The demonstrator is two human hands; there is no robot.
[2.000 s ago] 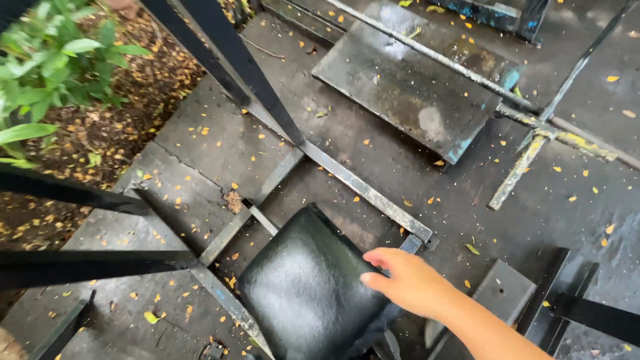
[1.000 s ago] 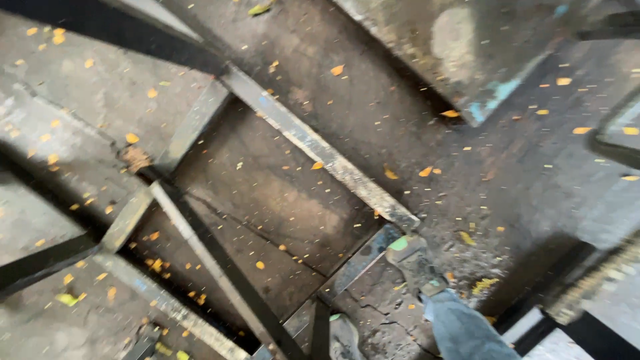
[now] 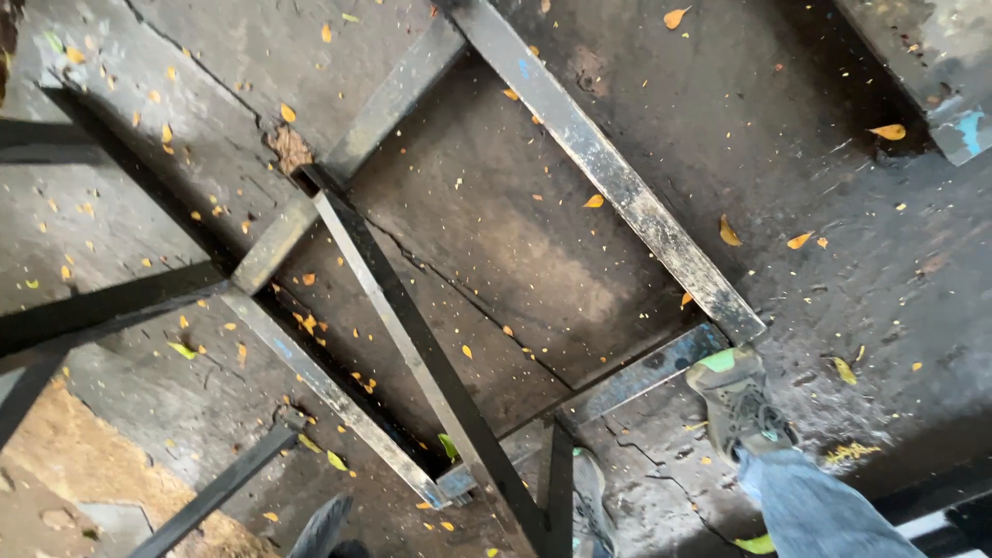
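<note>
Neither of my hands shows in the head view now, so what they hold cannot be seen. Below me a rectangular frame of worn square metal tubing (image 3: 612, 178) lies on the concrete floor (image 3: 496, 263). A dark square metal tube (image 3: 411, 341) with an open end slants across the frame's inside. My shoe (image 3: 736, 395), below a blue jeans leg (image 3: 814, 496), is at the frame's lower right corner. The other shoe (image 3: 593, 500) is partly hidden behind a short dark upright (image 3: 556, 480).
Dark metal bars (image 3: 116, 306) come in from the left. Another metal bar (image 3: 221, 480) slants at the lower left. A worn board or plate (image 3: 922, 70) with blue paint lies at the upper right. Small yellow leaves and a crack mark the floor.
Two seconds ago a hand touched a black padded seat over the frame; neither is in view now. The view has moved down closer to the floor frame, and my shoes have come into sight.
</note>
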